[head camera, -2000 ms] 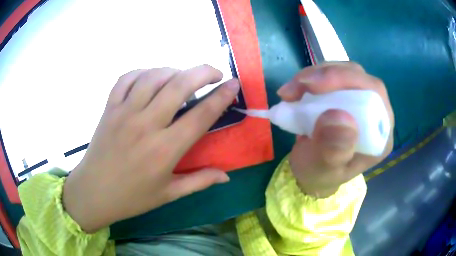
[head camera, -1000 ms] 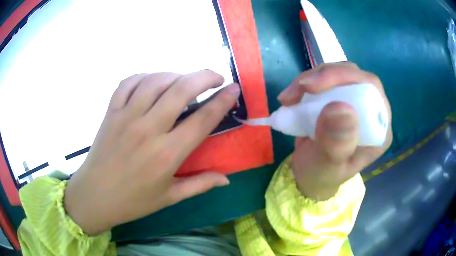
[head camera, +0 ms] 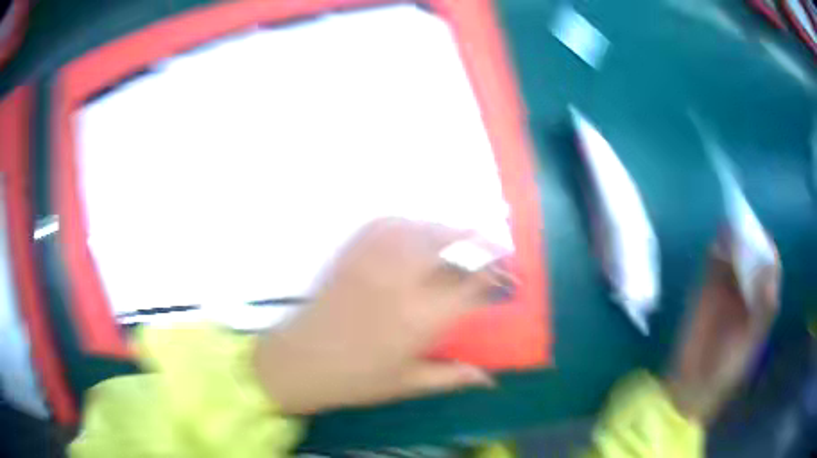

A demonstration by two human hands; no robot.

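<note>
The frame is blurred. A large white panel [head camera: 287, 161] with a thin dark edge lies on a red-orange foam pad [head camera: 515, 179]. My left hand [head camera: 376, 313] rests over the panel's lower right corner, with its thumb out over the pad; blur hides whether its fingers pinch anything. My right hand [head camera: 721, 331] is off to the right, holding the white needle-tip glue bottle [head camera: 752, 246] with its long tip pointing up and left. A flattened glue tube [head camera: 623, 219] lies on the green bench between the pad and my right hand.
A small white square piece [head camera: 580, 36] lies on the green bench [head camera: 618, 385] beyond the tube. A short white strip [head camera: 47, 227] lies left of the pad. Another red-bordered pad [head camera: 27, 259] stands at the far left edge. Reddish and white items show at the top right corner.
My right hand has moved the bottle away from the panel corner, rightward past the tube, and its tip now points upward. The view has shifted, showing more of the panel and bench.
</note>
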